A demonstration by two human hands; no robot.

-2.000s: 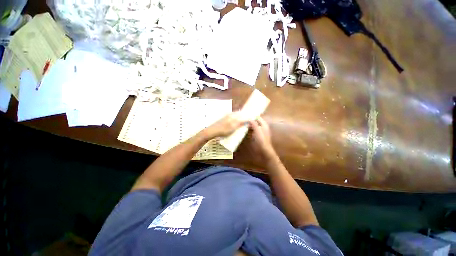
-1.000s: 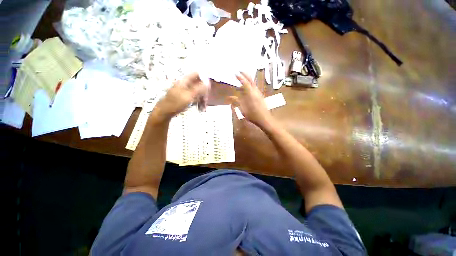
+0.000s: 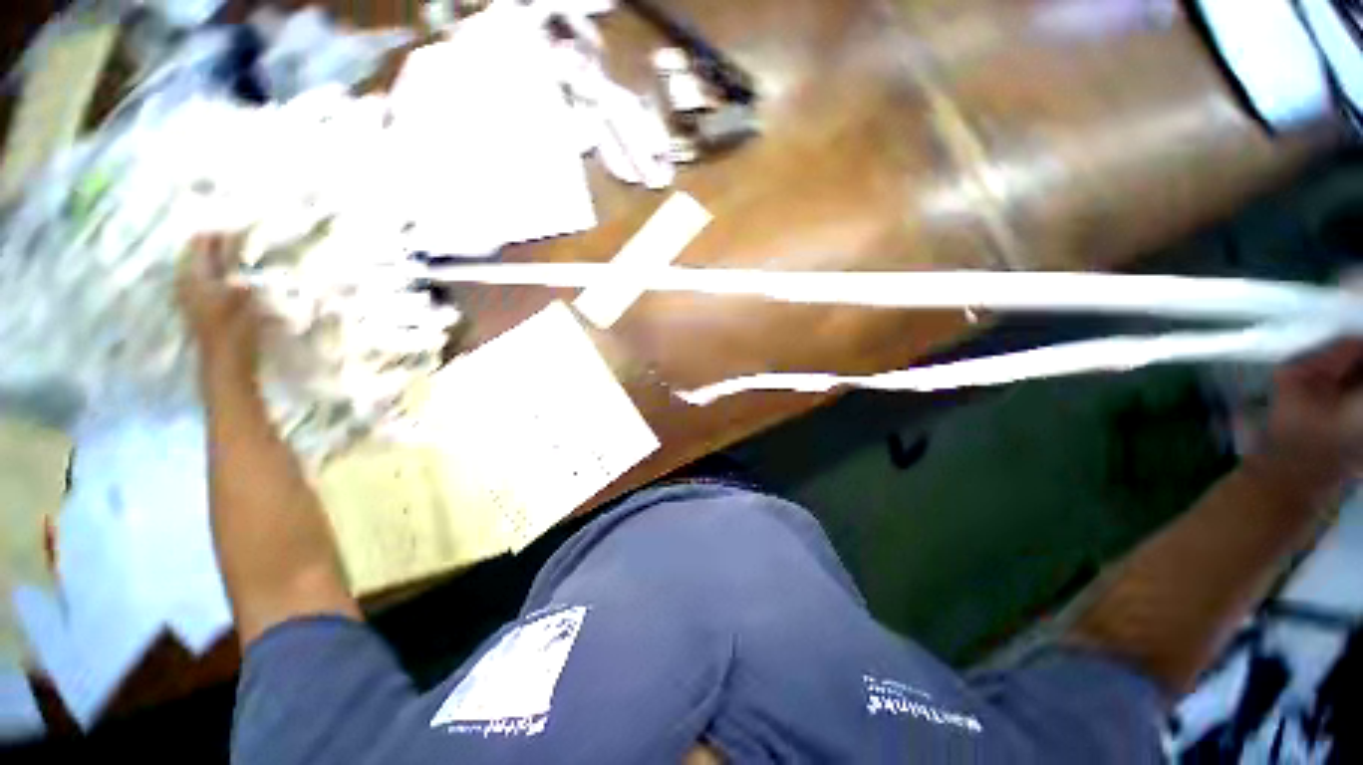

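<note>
My right hand (image 3: 1315, 396), blurred at the right edge, is shut on a long white tie strip (image 3: 927, 287). The strip is doubled at the hand. One length runs left across the table to the off-white pile of strips (image 3: 337, 299); the other ends loose near the table's front edge. My left hand (image 3: 217, 284) is at the pile, blurred; whether it grips anything cannot be told. A pale ticket strip (image 3: 646, 257) lies on the table where the white strip crosses. Pale yellow printed ticket sheets (image 3: 523, 426) lie at the front edge.
White paper sheets (image 3: 127, 523) lie at the left, another white sheet (image 3: 493, 150) behind the pile. Scissors (image 3: 710, 60) and small metal blocks (image 3: 680, 90) lie at the back. Pale, blurred items stand beyond the table at the right.
My right hand has moved far right, drawing out a white strip. My left hand has moved left onto the pile. The view has turned, and the ticket strip now lies uncovered.
</note>
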